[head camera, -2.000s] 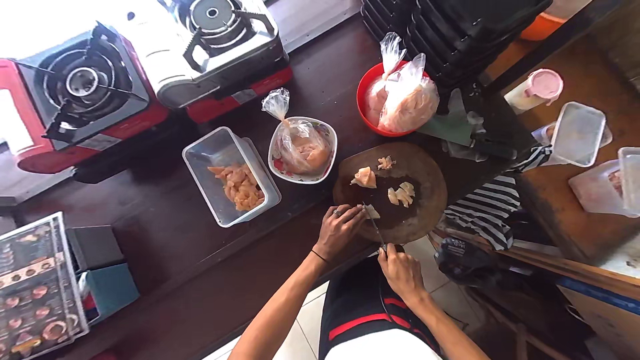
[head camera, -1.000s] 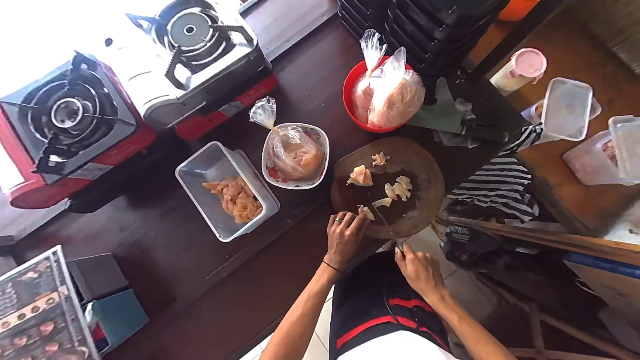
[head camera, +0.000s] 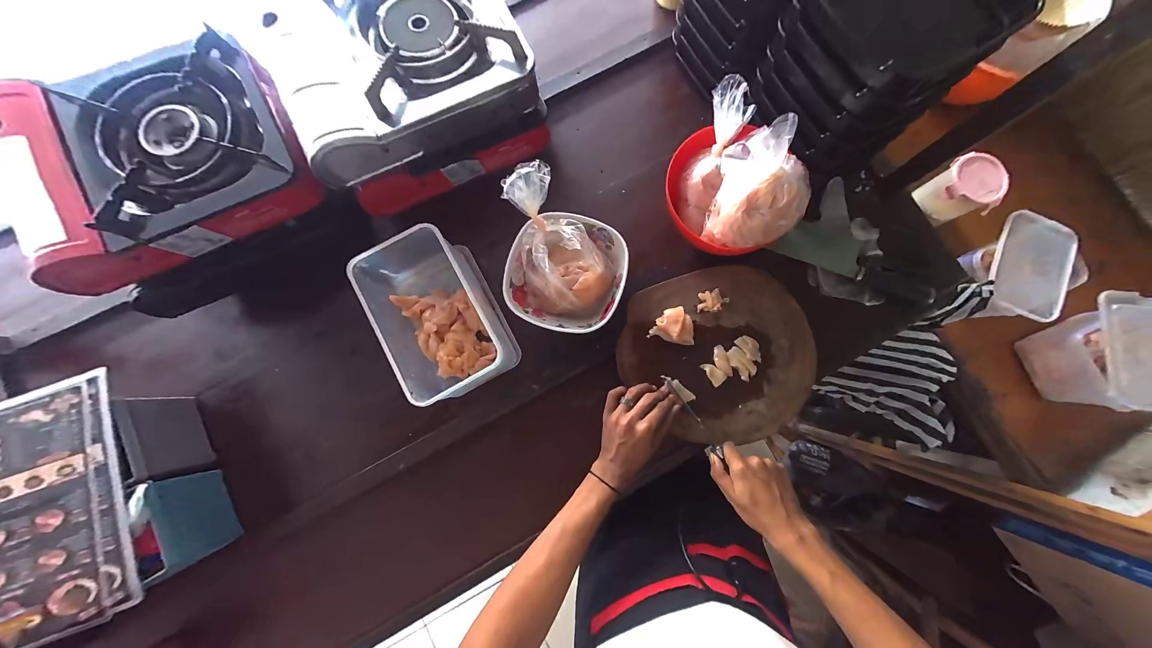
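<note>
A round wooden chopping board (head camera: 774, 396) lies at the table's near edge. My right hand (head camera: 759, 489) grips the handle of a knife (head camera: 691, 409), whose blade angles up and left over the board. The fingertips of my left hand (head camera: 637, 427) rest at the board's left edge, against a small piece of raw meat (head camera: 680, 390) beside the blade. Farther up on the board are a larger chunk of raw meat (head camera: 673, 326), a small scrap (head camera: 712, 300) and several cut pieces (head camera: 740, 358). Whether the left fingers pinch the meat is hard to make out.
Left of the board stand a bowl with bagged meat (head camera: 614, 236) and a plastic container (head camera: 382, 335) of meat strips. A red bowl (head camera: 675, 193) with bagged meat sits behind. Two portable gas stoves (head camera: 171, 130) (head camera: 418, 27) are at the back left, stacked black trays (head camera: 837, 72) at the back right.
On the board, the cut pieces at the right sit closer together than one second ago. Both hands remain at the board's near side, the knife still in my right hand.
</note>
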